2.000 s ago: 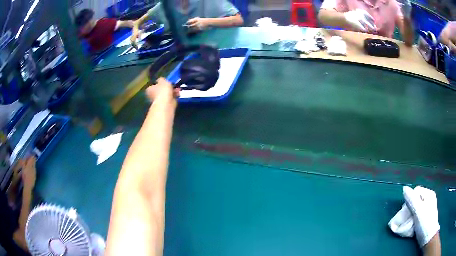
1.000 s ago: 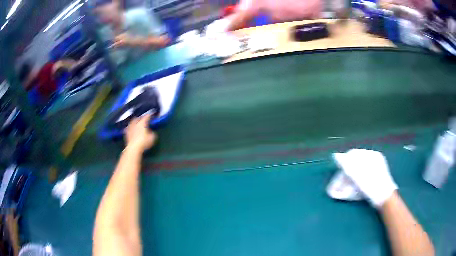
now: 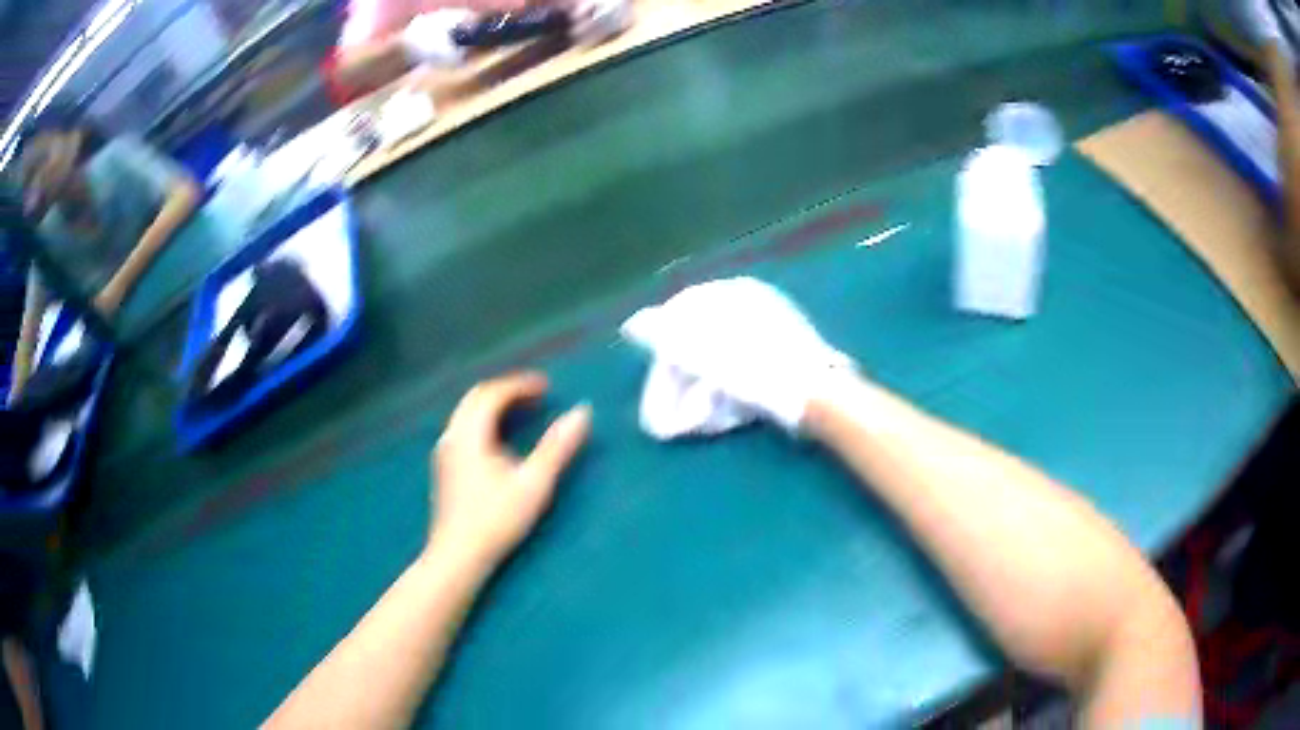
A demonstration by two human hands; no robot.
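Note:
My left hand is bare, over the green bench, fingers curled apart and empty. My right hand, in a white glove, rests on the bench to its right, on a white cleaning cloth that shows below the fingers. The fingers blend with the cloth. Black headphones lie in a blue tray with a white liner on the conveyor at left, away from both hands.
A white solvent bottle with a round cap stands at right. A cardboard sheet and another blue tray are at far right. A white scrap lies at lower left. People sit across the conveyor.
The left hand has let go of the headphones in the tray and come back over the bench. The view has swung right, bringing the bottle and the right-hand tray into view.

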